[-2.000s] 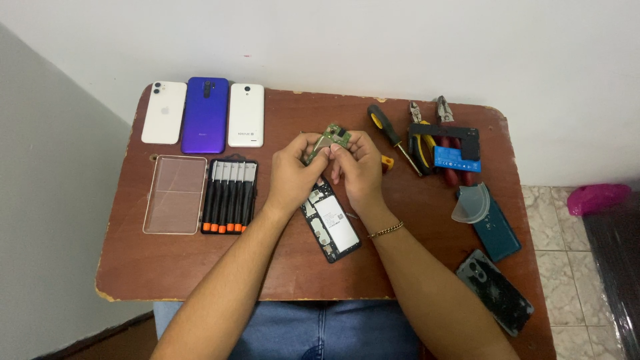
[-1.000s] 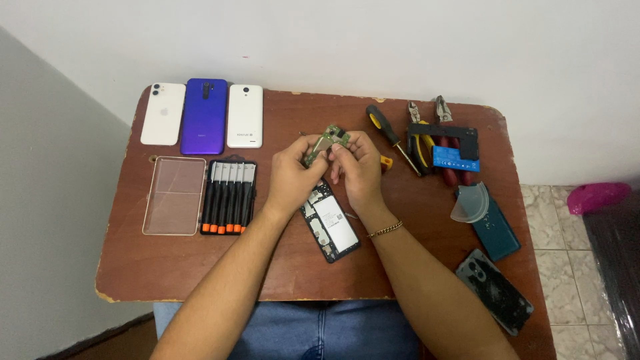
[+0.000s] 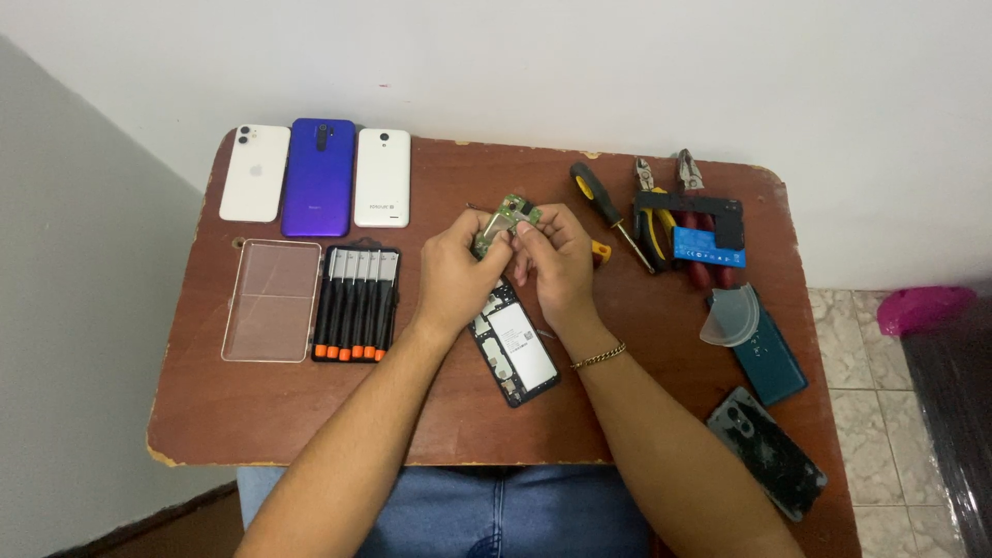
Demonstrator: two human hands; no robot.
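A green phone circuit board [image 3: 500, 222] is held up between both hands above the wooden table. My left hand [image 3: 463, 263] grips its left and lower edge, thumb on top. My right hand [image 3: 556, 252] pinches the board's right side with thumb and fingers. Just below the hands lies an opened smartphone [image 3: 511, 345], its white battery [image 3: 521, 345] and inner parts exposed, its top end partly hidden by the hands. A thin tool or strip, too small to name, shows beside the phone near my right wrist.
Left: three phones [image 3: 318, 178], a clear case lid [image 3: 271, 301] and a precision screwdriver set [image 3: 356, 306]. Right: a screwdriver [image 3: 616, 217], pliers [image 3: 653, 225], a black plastic frame [image 3: 728, 221], a blue battery [image 3: 709, 247], a clear curved piece [image 3: 731, 316], a teal panel [image 3: 771, 353] and a dark phone [image 3: 767, 452].
The circuit board has tilted slightly between the hands. Both hands remain in nearly the same place, and the things on the table have not moved.
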